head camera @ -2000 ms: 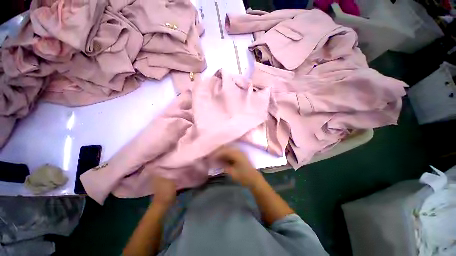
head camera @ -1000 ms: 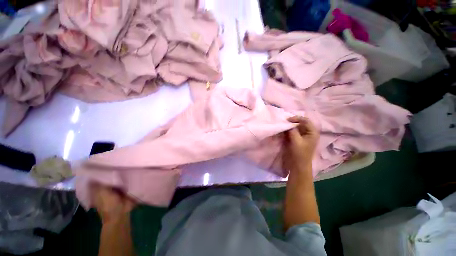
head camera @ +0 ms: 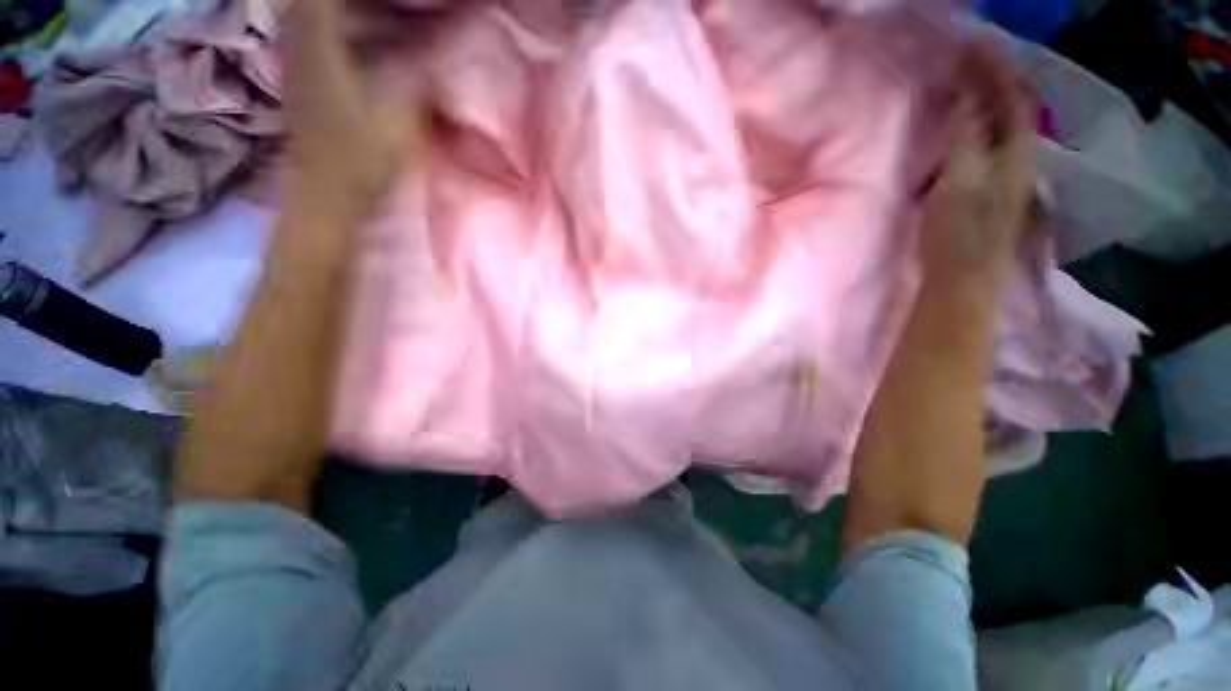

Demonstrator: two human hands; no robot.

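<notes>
A pink jacket (head camera: 608, 338) is spread wide between my hands and fills the middle of the view. Its bright pink side shows, blurred, and its lower edge hangs over the table's front edge. My left hand (head camera: 344, 135) is raised at the jacket's upper left, blurred, gripping it. My right hand (head camera: 992, 142) is raised at the upper right, also blurred, gripping its other side. The fingers of both hands are partly lost in blur and cloth.
More pink jackets are heaped at the upper left (head camera: 162, 128) and lie at the right (head camera: 1073, 351). A black cylinder (head camera: 81, 321) lies at the left table edge, beside a partly hidden beige lump (head camera: 185, 371). A white bag (head camera: 1174, 634) is at the lower right.
Both hands have moved up and forward, lifting and spreading the jacket, which lay stretched sideways along the table edge before. Its brighter side now shows.
</notes>
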